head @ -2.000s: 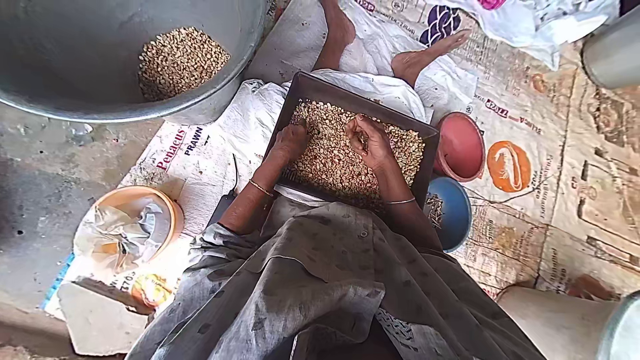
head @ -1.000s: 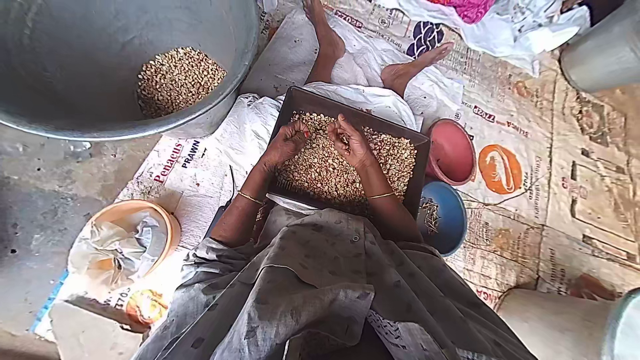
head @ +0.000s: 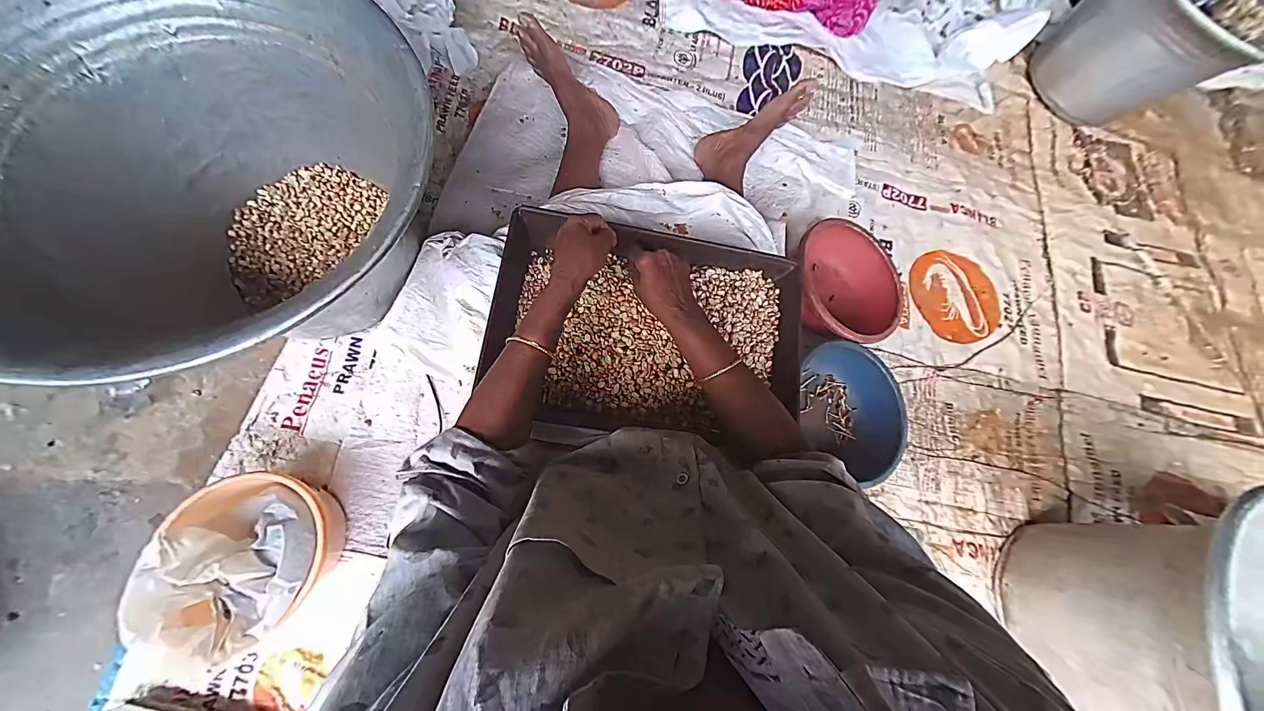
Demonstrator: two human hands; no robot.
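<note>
A dark rectangular tray (head: 798,346) lies across my lap, filled with a layer of pale and reddish-brown nut pieces (head: 622,346). My left hand (head: 583,247) is at the tray's far side, its fingers bent in near the far wall. Close beside it on the right, my right hand (head: 662,276) rests low over the pieces with its fingers curled down. Whether either hand holds a piece is hidden by the fingers. Thin bangles circle both wrists. Just right of the tray are a red bowl (head: 849,276) and a blue bowl (head: 879,405) with small slender bits in it.
At the left stands a large metal basin (head: 118,197) with a heap of similar pieces (head: 306,232). An orange tub (head: 331,523) lined with plastic is below it. Metal containers stand at the upper right (head: 1116,59) and lower right (head: 1096,573). Printed sacking (head: 978,415) covers the floor.
Both hands have moved to the tray's far side. My left hand was over the pieces a second ago and is now near the far wall; my right hand's fingers, raised before, now point down.
</note>
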